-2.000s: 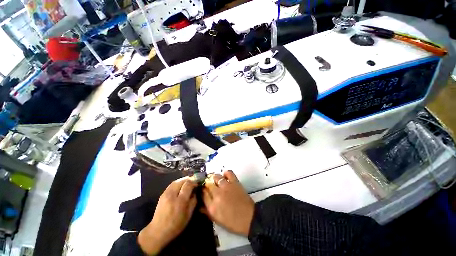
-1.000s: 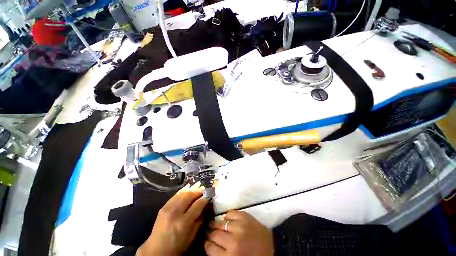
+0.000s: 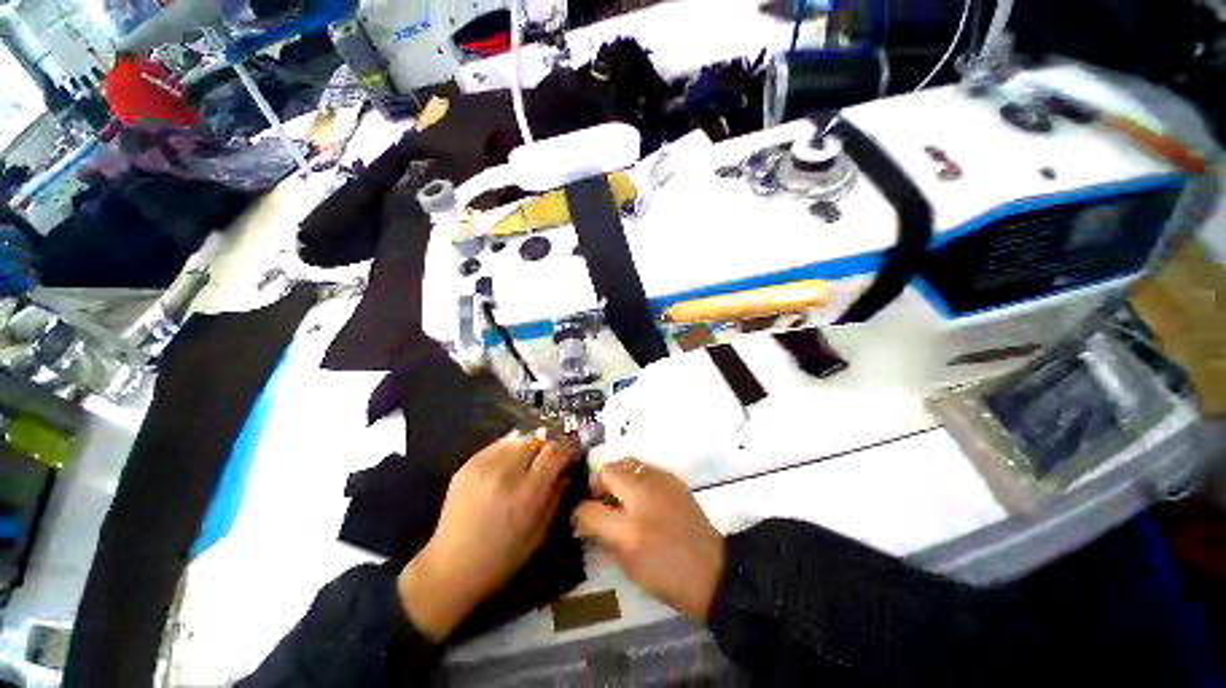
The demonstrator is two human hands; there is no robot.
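Note:
A dark cut panel (image 3: pixel 437 417) lies under the presser foot (image 3: pixel 581 403) and spreads left of it and towards me. My left hand (image 3: pixel 498 504) lies on the panel with its fingertips close to the presser foot. My right hand (image 3: pixel 656 527) is just right of it, thumb and index finger at the panel's right edge. The cloth under my fingers is partly hidden by them. The white sewing machine head (image 3: pixel 699 229) stands behind my hands, with a black fabric band (image 3: pixel 612 269) draped over it.
Short dark strips (image 3: pixel 737 374) lie on the machine bed. A clear plastic bag (image 3: pixel 1062 417) is at the right. A long dark panel (image 3: pixel 175 457) lies at far left. A dark cloth heap (image 3: pixel 619 88) is behind the machine. Orange-handled tools (image 3: pixel 1143 139) lie on the head's right end.
The dark panel now extends behind and left of the needle area. My right hand has moved forward, closer to the presser foot, than a second ago. The camera view has shifted.

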